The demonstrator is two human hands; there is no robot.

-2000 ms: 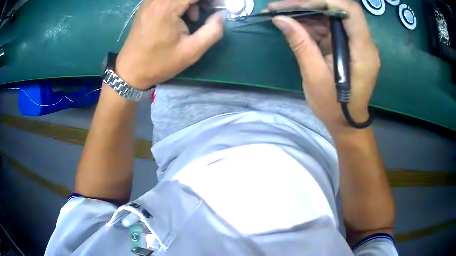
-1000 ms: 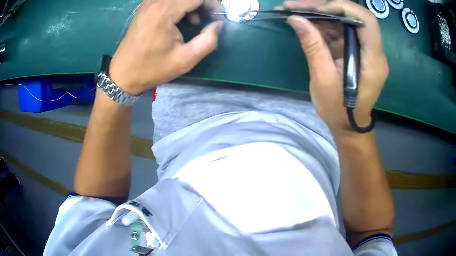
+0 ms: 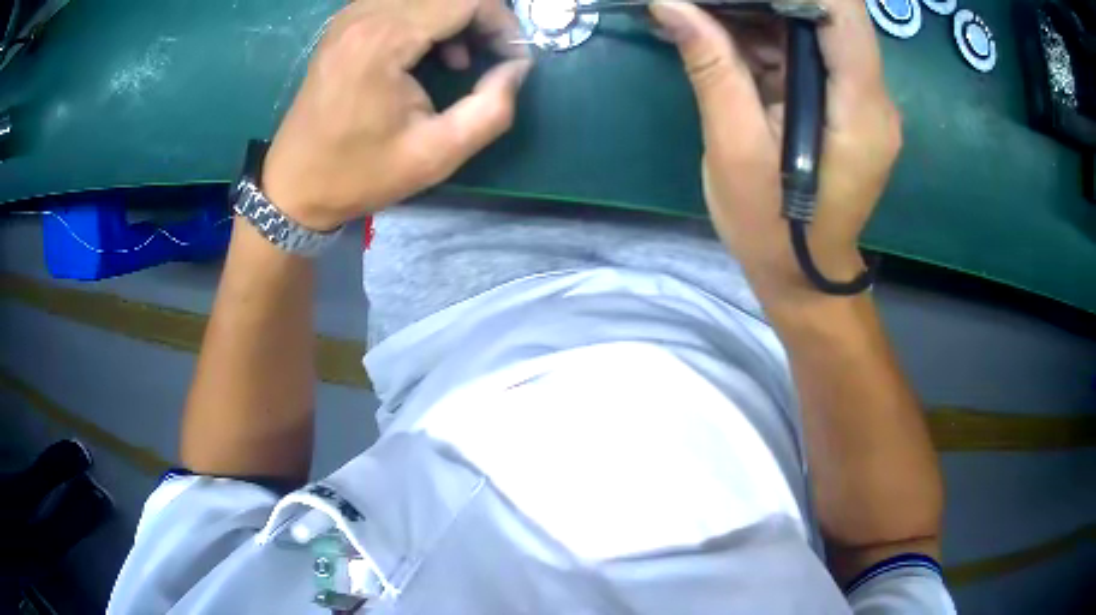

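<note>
A round disc part (image 3: 557, 22) with a bright centre lies on the green mat at the top middle. My left hand (image 3: 415, 102) is at its left, thumb and forefinger near its edge, with a short thin solder wire (image 3: 519, 43) at the fingertips. My right hand (image 3: 781, 132) is at the right and holds a soldering iron, its black handle (image 3: 803, 120) lying across the palm with the cord looping at the wrist. Thin tweezers (image 3: 733, 9) are held in the same hand and point left toward the disc. The iron's tip cannot be made out.
More round discs (image 3: 975, 41) lie at the top right on the green mat (image 3: 601, 144). A black stand or tray (image 3: 1067, 72) is at the right edge. A blue bin (image 3: 102, 240) is below the mat's left edge. A dark object (image 3: 54, 499) is at the lower left.
My right hand first shifted right, then moved back left and slightly up with the iron and tweezers. The disc sits slightly further left. My left hand stays close to it.
</note>
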